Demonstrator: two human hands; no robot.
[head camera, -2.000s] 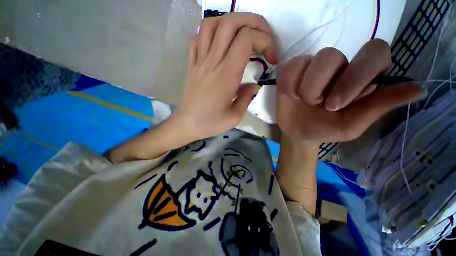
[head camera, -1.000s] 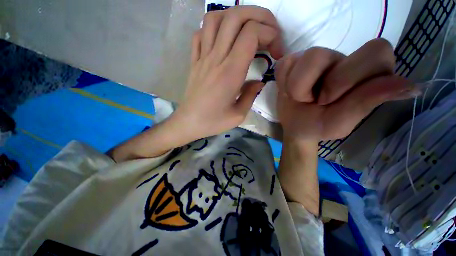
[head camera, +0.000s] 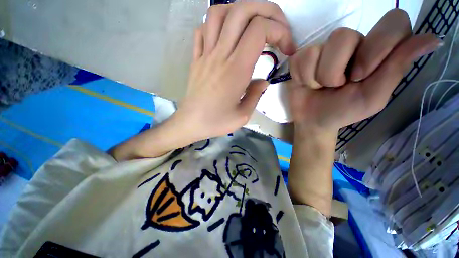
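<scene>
The white panel (head camera: 274, 103) lies under both hands, mostly hidden. My left hand (head camera: 229, 65) is curled over its near left part, the thumb at a thin dark-and-red wire harness (head camera: 275, 61) that loops beside the fingers; the exact grip is partly hidden. My right hand (head camera: 347, 75) is closed, palm side up, around the end of a small dark piece (head camera: 282, 77) at the wire between the hands. Whether this piece is a connector or a tool tip is unclear. Thin white strands (head camera: 322, 33) run over the panel from near the left fingertips.
A beige-grey bench surface (head camera: 100, 40) is at left. A black grid strip (head camera: 438, 30) runs along the panel's right. Stacked panels (head camera: 423, 171) with hanging white cords (head camera: 417, 136) stand at right. Blue flooring (head camera: 90, 121) with yellow lines is below, and a cardboard-coloured block (head camera: 340, 211) is at lower right.
My right hand has moved slightly up and right. The dark stick seen across the right palm two seconds ago no longer shows there. My left hand has shifted slightly right and up.
</scene>
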